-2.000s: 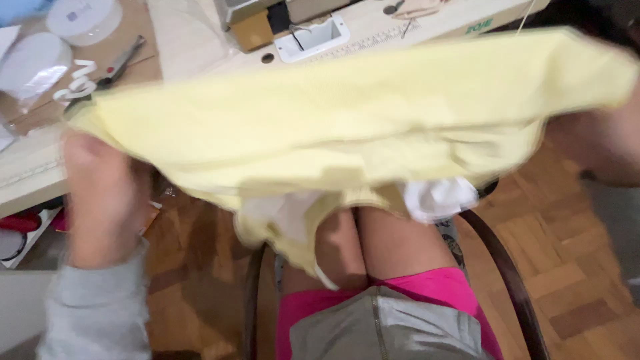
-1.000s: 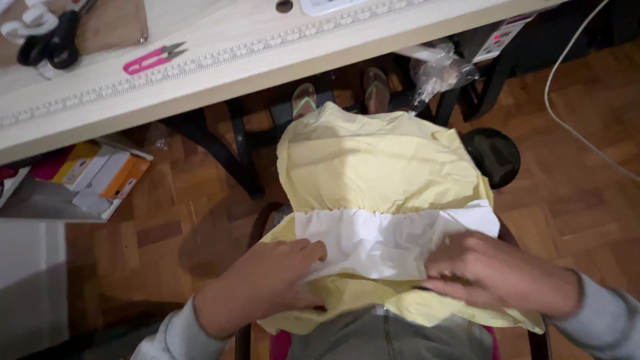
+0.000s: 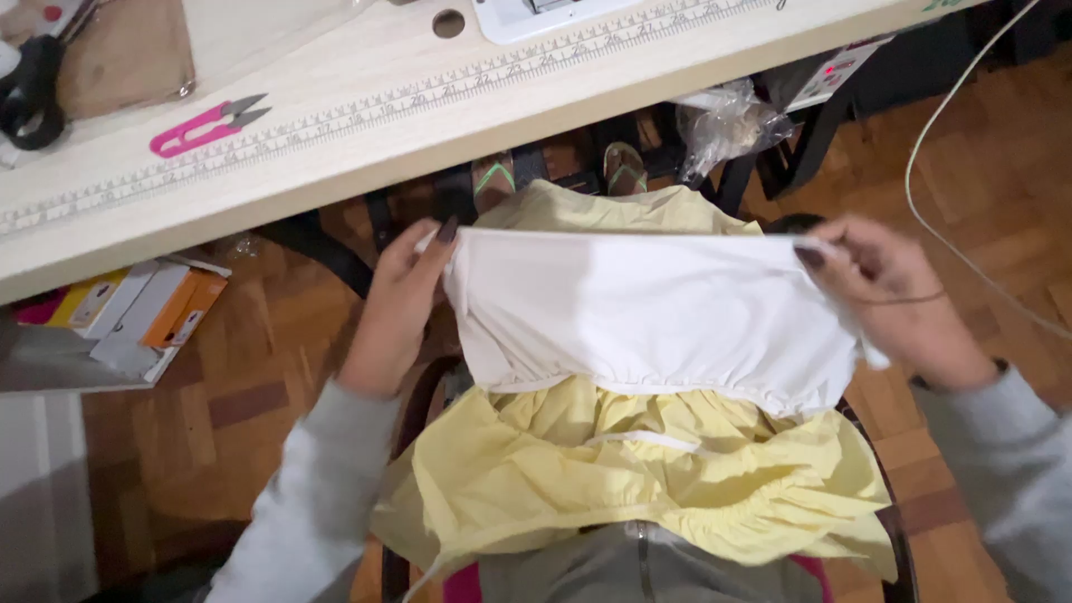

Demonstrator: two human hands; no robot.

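Between my two hands a white fabric panel (image 3: 670,310) is stretched nearly flat, its top edge straight. My left hand (image 3: 406,297) pinches the panel's upper left corner between thumb and fingers. At the upper right corner, my right hand (image 3: 892,293) grips the edge in the same way. The panel's lower edge is gathered and joins yellow gathered fabric (image 3: 603,494), which lies over my lap. More yellow cloth (image 3: 620,209) shows behind the panel's top edge. A thin white strip (image 3: 649,437) lies among the yellow folds.
A table (image 3: 318,180) with a printed ruler spans the top, bearing pink thread snips (image 3: 209,126) and black-handled scissors (image 3: 35,92). A box (image 3: 172,310) of packages sits below left. A plastic bag (image 3: 733,126) hangs under the table; a pale cable (image 3: 921,209) runs at right.
Both hands have moved apart and up from the lap, raising the white panel, which lay bunched over the yellow cloth one second ago. Earlier still, the yellow fabric was held up across the view.
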